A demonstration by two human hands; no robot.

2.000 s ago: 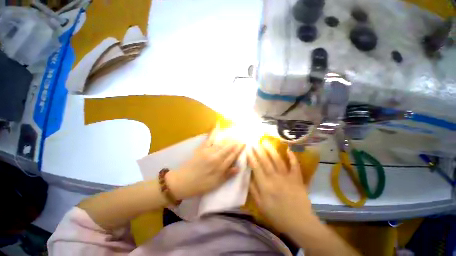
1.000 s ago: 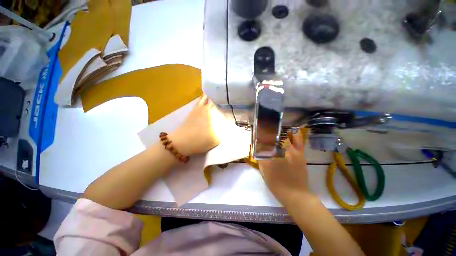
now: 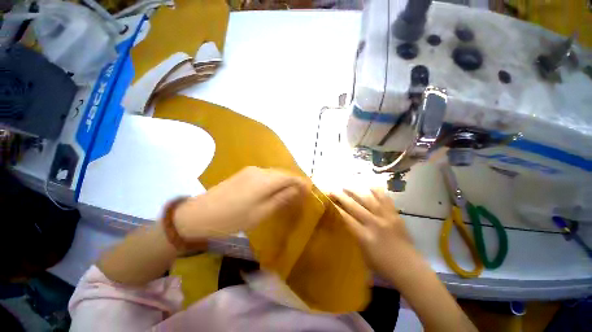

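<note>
A mustard-yellow garment piece [image 3: 324,259] lies turned yellow side up in front of the needle area and hangs over the table's front edge. A curved yellow part [image 3: 240,139] extends from it to the upper left. My left hand [image 3: 259,201] is slightly blurred and pinches the cloth at a seam or fold. My right hand [image 3: 370,217] lies on the cloth's right edge with fingers spread, palm down. The sewing machine head [image 3: 441,91] stands just behind my right hand; the presser foot area is partly hidden by the guard.
Scissors [image 3: 464,227] with yellow and green handles lie right of my right hand. A fanned stack of pale curved pieces [image 3: 172,74] lies at the far left on yellow cloth. A blue-and-white JACK panel [image 3: 104,97] stands at the left edge. A small dark tool [image 3: 571,230] lies far right.
The pale side was up before; now the yellow side shows. The cloth and both hands have come away from the needle towards me. The view has also shifted.
</note>
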